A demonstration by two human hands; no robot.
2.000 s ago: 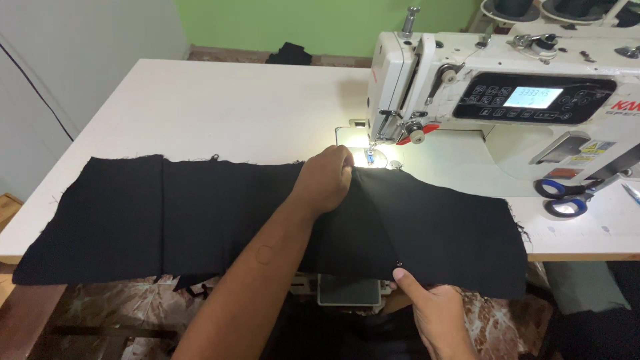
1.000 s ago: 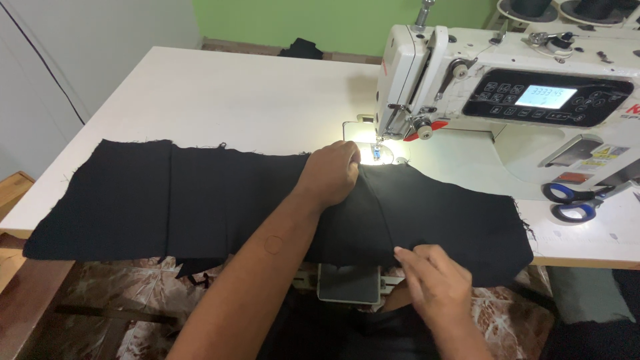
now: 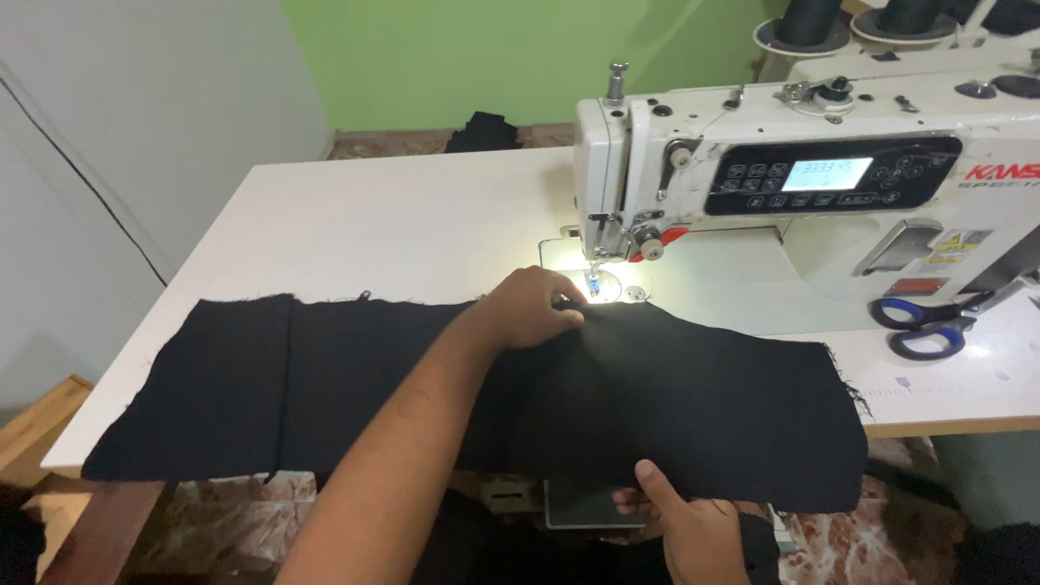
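Note:
A long piece of black fabric (image 3: 715,398) with frayed edges and a seam near its left end lies along the front of the table and hangs over the edge. My left hand (image 3: 532,309) pinches its far edge, just left of and below the presser foot (image 3: 594,283) of a white industrial sewing machine (image 3: 674,114). My right hand (image 3: 691,520) is at the near edge, thumb on top and fingers partly hidden beneath; it grips the cloth there. The machine's lamp lights the needle plate.
Blue-handled scissors (image 3: 928,341) lie on the white table (image 3: 390,219) at the right, below the machine's arm. Black thread cones (image 3: 808,20) stand at the upper right. Dark cloth (image 3: 484,132) shows behind the table. A wooden frame (image 3: 49,431) is at the lower left.
My right hand has shifted along the near edge of the fabric, its thumb now apart from the curled fingers. My left hand stays at the far edge near the presser foot, its fingers spread slightly.

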